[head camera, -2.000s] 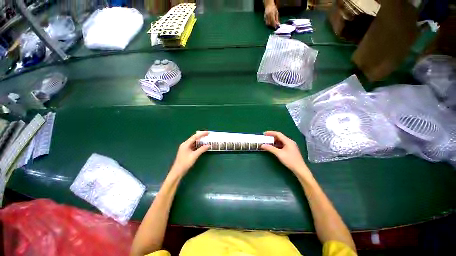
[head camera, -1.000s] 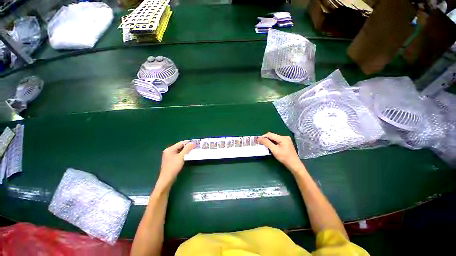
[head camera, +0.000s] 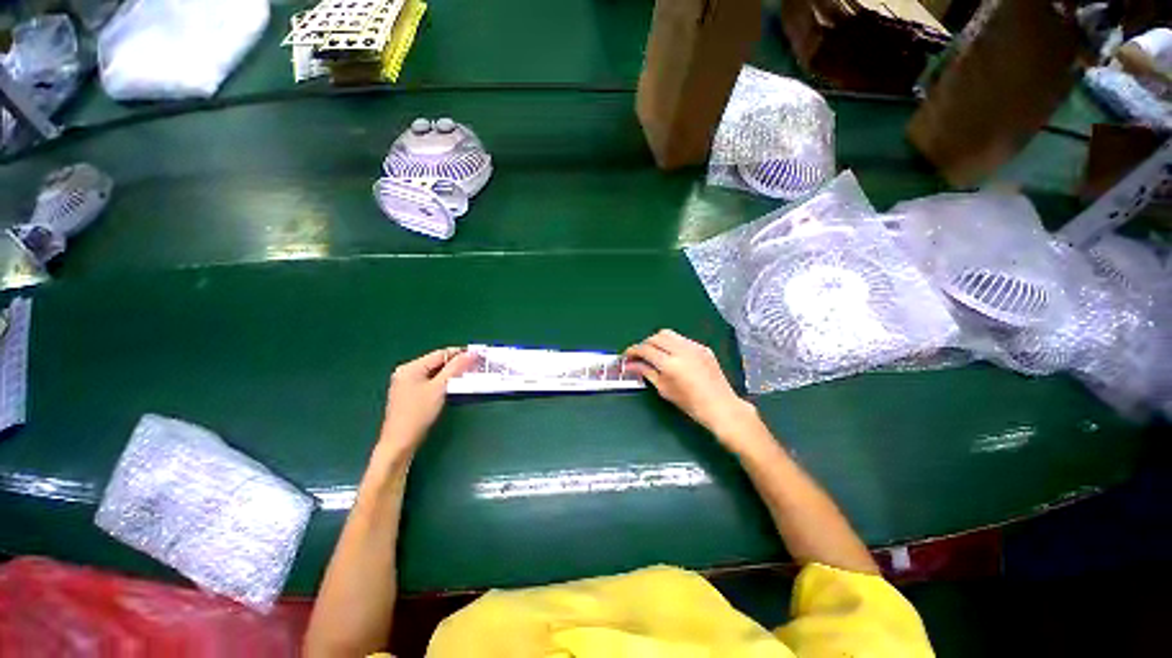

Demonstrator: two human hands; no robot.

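Note:
A narrow white label strip with a row of small squares lies crosswise in front of me, held level at both ends. My left hand pinches its left end between thumb and fingers. My right hand pinches its right end, with the fingertips on the upper edge. The squares look pale and hard to make out. Whether the strip touches the green belt cannot be told.
Bubble bags lie front left beside a red plastic sack. An unbagged fan sits beyond my hands. Bagged fans lie at the right. A brown carton stands at the far side, near another bagged fan.
The strip was tipped and turned between my hands, and its squares look paler now. Both hands shifted slightly left in view. A brown carton has appeared at the far side.

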